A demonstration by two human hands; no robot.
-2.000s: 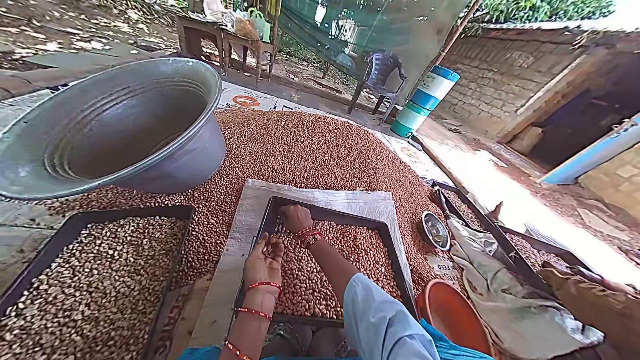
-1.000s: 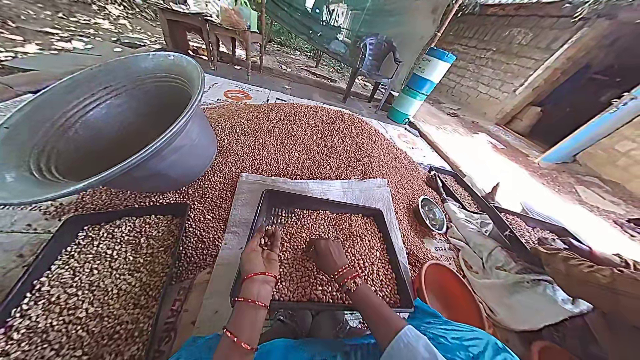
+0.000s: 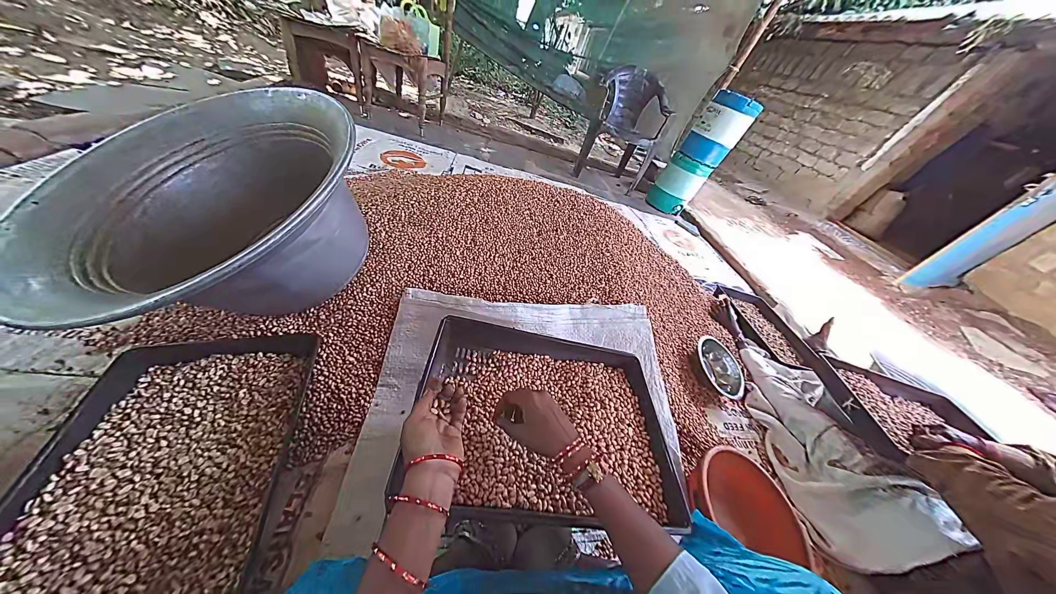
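Note:
A black plastic tray (image 3: 643, 396) of brown nuts or beans stands on a white woven sack (image 3: 371, 429) before me. My left hand (image 3: 436, 421) is palm up over the tray's left part, fingers curled, with a few small pieces in it. Just right of it, my right hand (image 3: 536, 421) is bent over the nuts, its fingertips together; whether it pinches one cannot be seen. Part of the tray's slotted floor shows at its upper left corner. Another black tray (image 3: 309, 363), full of paler pieces, lies at the left.
A big heap of nuts (image 3: 511, 239) spreads behind the tray. A large metal basin (image 3: 330, 239) rests on its left side. To the right are a steel bowl (image 3: 720, 368), an orange basin (image 3: 755, 503) and more black trays (image 3: 858, 404), with another person's arm and clothed legs beside them.
Two seconds ago my right hand was at the tray's upper left, beyond my left hand; it has moved right and nearer. My left hand stays over the tray's left part.

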